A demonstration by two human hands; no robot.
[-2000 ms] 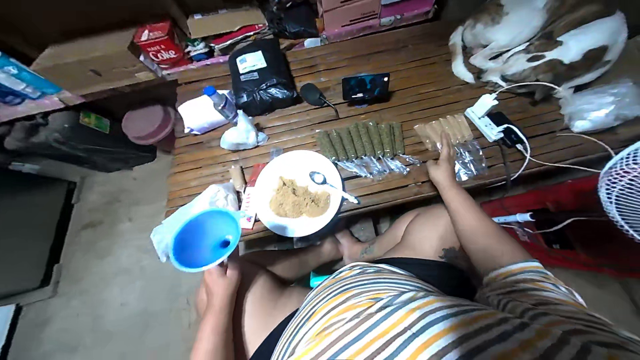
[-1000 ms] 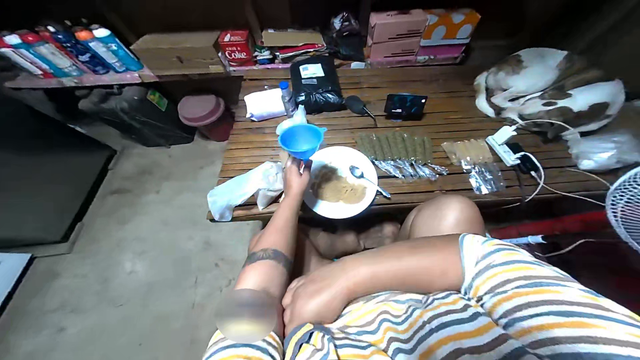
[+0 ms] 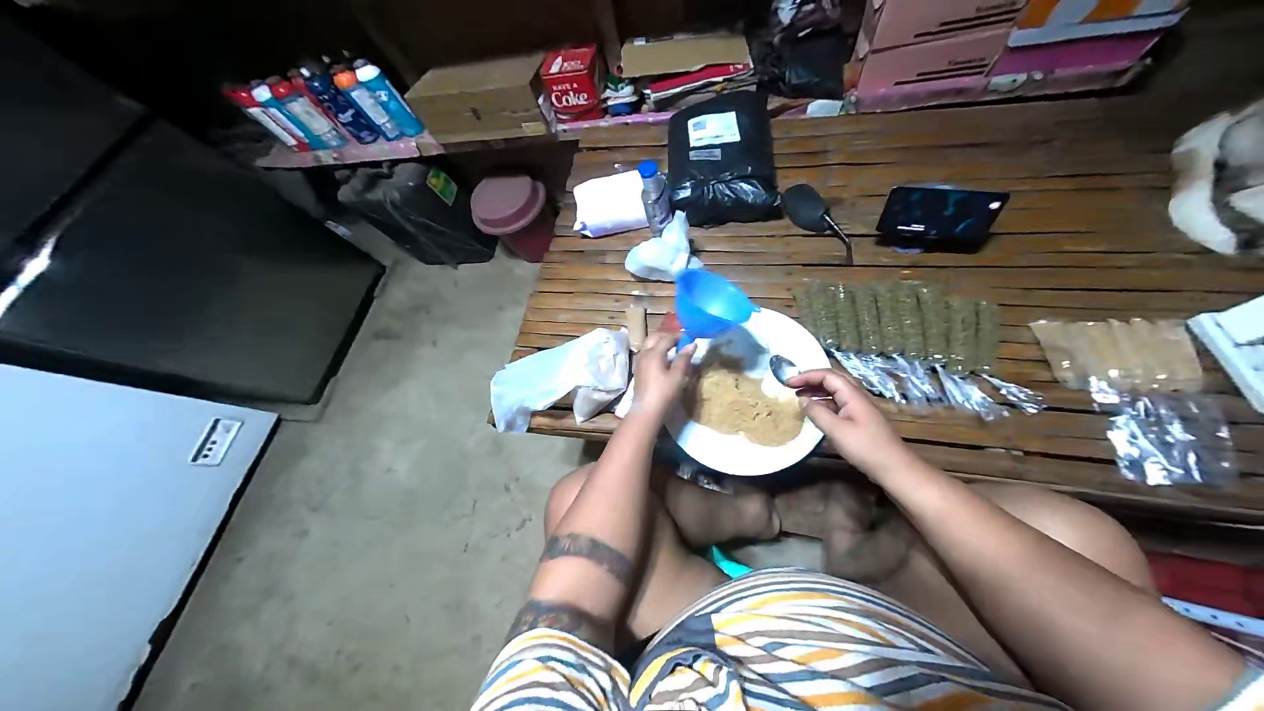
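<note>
My left hand (image 3: 660, 373) grips the lower end of a blue plastic funnel (image 3: 713, 302), which tilts over the back left rim of a white plate (image 3: 750, 458). Light brown powder (image 3: 743, 407) lies heaped on the plate. My right hand (image 3: 839, 407) is at the plate's right rim, its fingers on the handle of a metal spoon (image 3: 783, 369), whose bowl rests over the plate. To the right lie several clear packets of green dried herb (image 3: 899, 321) with twisted ends. Farther right are packets of tan powder (image 3: 1126, 354) and empty-looking clear plastic sleeves (image 3: 1170, 439).
On the slatted wooden table (image 3: 1066, 267) stand a black wrapped parcel (image 3: 721, 163), a bottle (image 3: 654, 202), a mirror with a stem (image 3: 808, 208) and a phone or tablet (image 3: 941, 217). White plastic bags (image 3: 563, 377) lie left of the plate. An animal (image 3: 1220, 183) lies at the far right.
My right hand, beside the tan packets two seconds ago and down near my lap one second ago, is now at the spoon. My left hand still holds the funnel, now by the plate's rim.
</note>
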